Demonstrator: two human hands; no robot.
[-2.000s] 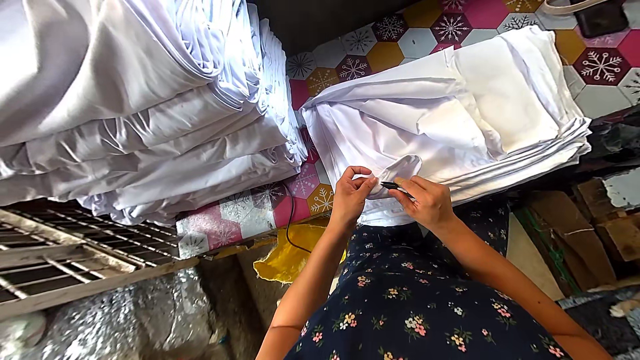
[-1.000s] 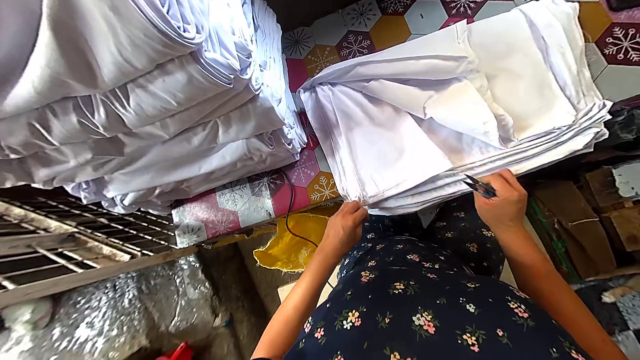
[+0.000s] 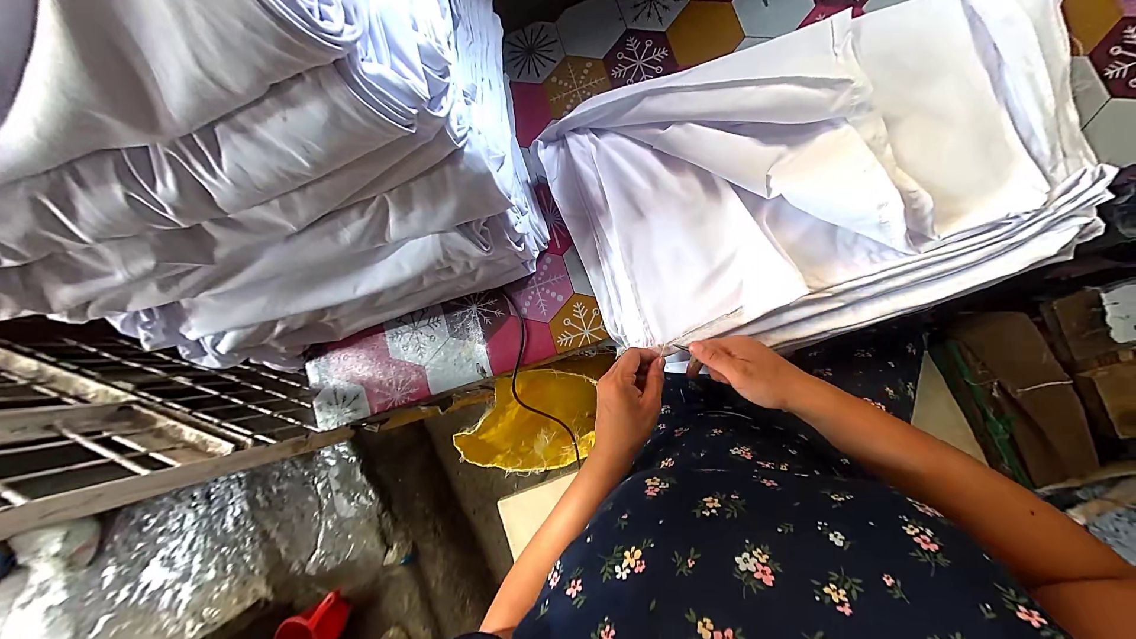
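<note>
A layered pile of white fabric [image 3: 710,222] lies on the patterned table cover [image 3: 364,377], its near corner at my fingers. My left hand [image 3: 632,390] pinches the edge of the cloth at that corner. Close beside it, my right hand [image 3: 741,366] is closed around a small dark tool, mostly hidden by the fingers; only its thin tip shows near the left fingertips. Thin pale thread or fabric edge runs between the two hands. A tall stack of folded white fabric [image 3: 248,169] stands to the left.
A metal grille [image 3: 133,417] is at the left below the stack. A dark cord [image 3: 522,373] hangs over the table edge across a yellow cloth [image 3: 541,426]. Cardboard boxes [image 3: 1021,399] stand at the right, and a red plastic object [image 3: 315,619] lies on the floor.
My right hand has come left with the dark tool, from apart to close beside my left hand. My left hand stays at the cloth's near corner.
</note>
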